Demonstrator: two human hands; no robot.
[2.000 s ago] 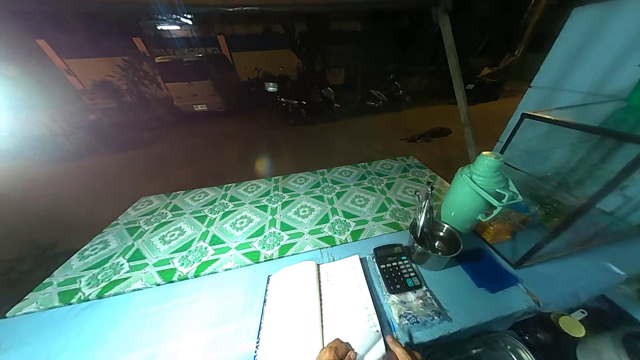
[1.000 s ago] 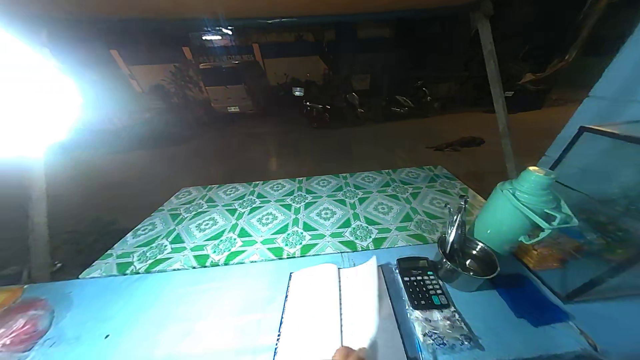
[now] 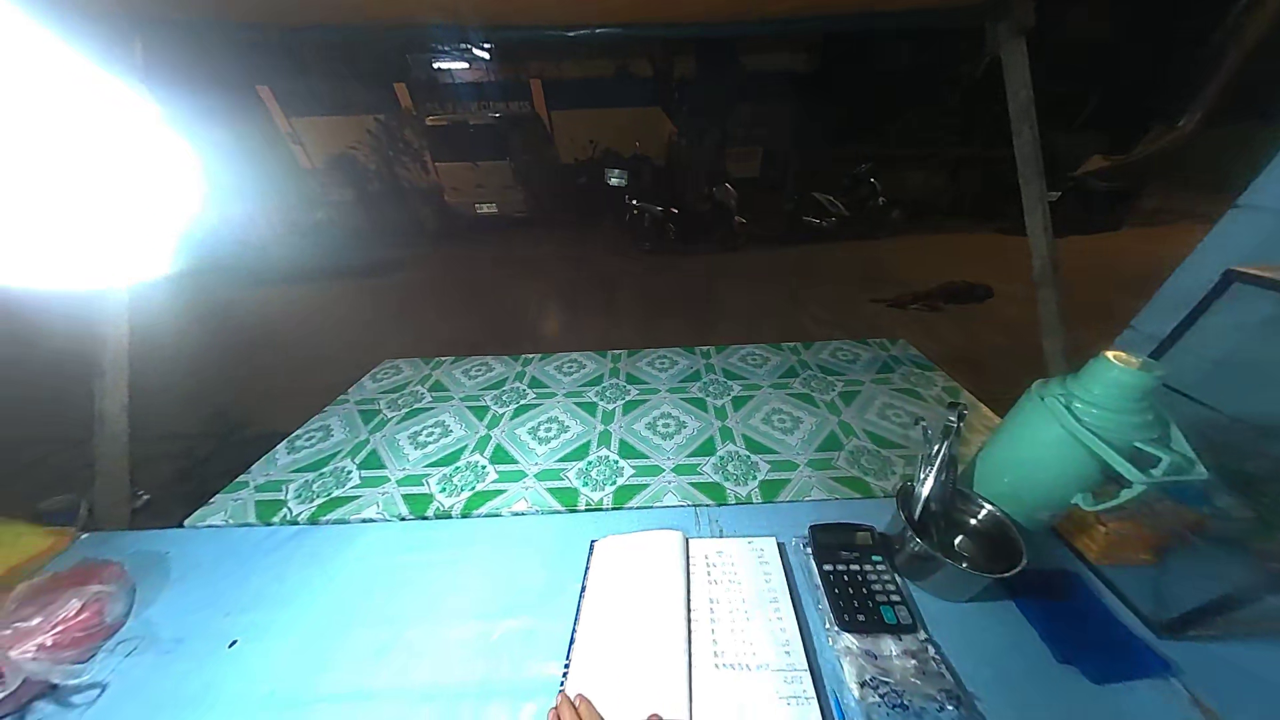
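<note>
An open notebook [image 3: 640, 620] lies on the blue counter, its left page blank and its right page covered in handwriting. My left hand [image 3: 575, 708] shows only as fingertips on the notebook's lower left edge, fingers apart. A small bit of another fingertip shows at the bottom edge, near the spine; whose hand it belongs to is unclear, and my right hand cannot be made out. Right of the notebook, a black calculator [image 3: 862, 580] rests on a clear plastic packet [image 3: 900, 672]. A pen partly shows beside the right page.
A steel cup [image 3: 960, 545] with metal utensils stands beside a green thermos jug [image 3: 1065, 440]. A blue flat item [image 3: 1090, 625] and a glass case [image 3: 1220, 440] are at right. Plastic bags [image 3: 70, 610] lie at left. Beyond is a green patterned table cover [image 3: 610, 430].
A page of the notebook has been turned; the right page now shows writing. Fingers now rest at the lower left edge, where none showed a second ago.
</note>
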